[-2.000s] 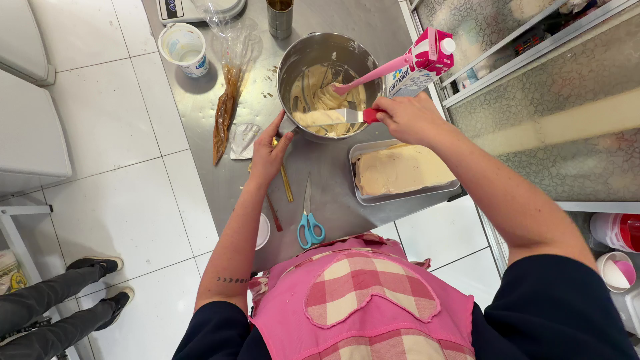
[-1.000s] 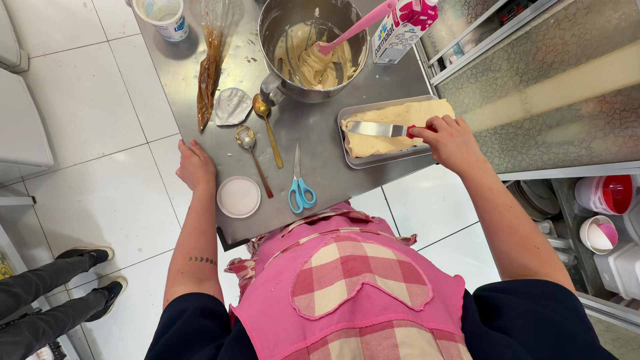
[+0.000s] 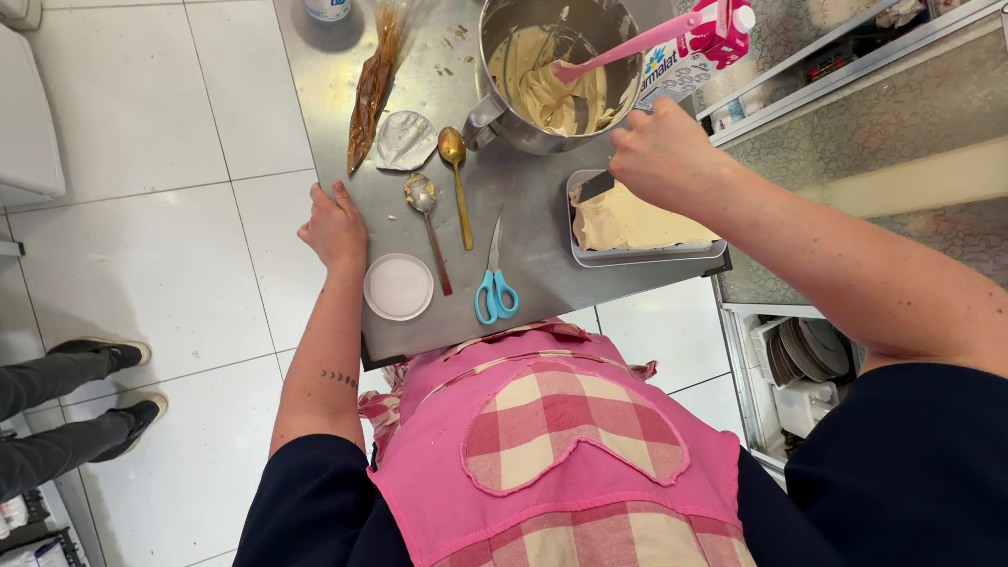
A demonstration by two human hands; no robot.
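My right hand (image 3: 669, 157) is closed around an offset spatula (image 3: 596, 187), its handle hidden by the fingers. The metal blade lies at the left end of a rectangular white container (image 3: 647, 256), over the pale cream (image 3: 634, 220) spread in it. Behind stands a steel mixing bowl (image 3: 508, 126) with beige cream and a pink spatula (image 3: 642, 43) leaning in it. My left hand (image 3: 337, 228) rests at the left edge of the steel table, holding no object. To its right are a silver-coloured spoon (image 3: 421, 193), a gold spoon (image 3: 459, 177) and a round white lid (image 3: 398, 287).
Blue-handled scissors (image 3: 496, 295) lie near the front edge. A piping bag with brown filling (image 3: 374, 94) and a crumpled foil lid (image 3: 405, 140) sit at the left. A carton (image 3: 693, 55) stands beside the bowl. A person's shoes (image 3: 118, 354) are on the floor at the left.
My right hand has moved from the bowl to the container with the offset spatula, whose blade is now at the container's left end. My left hand has left the bowl for the table edge.
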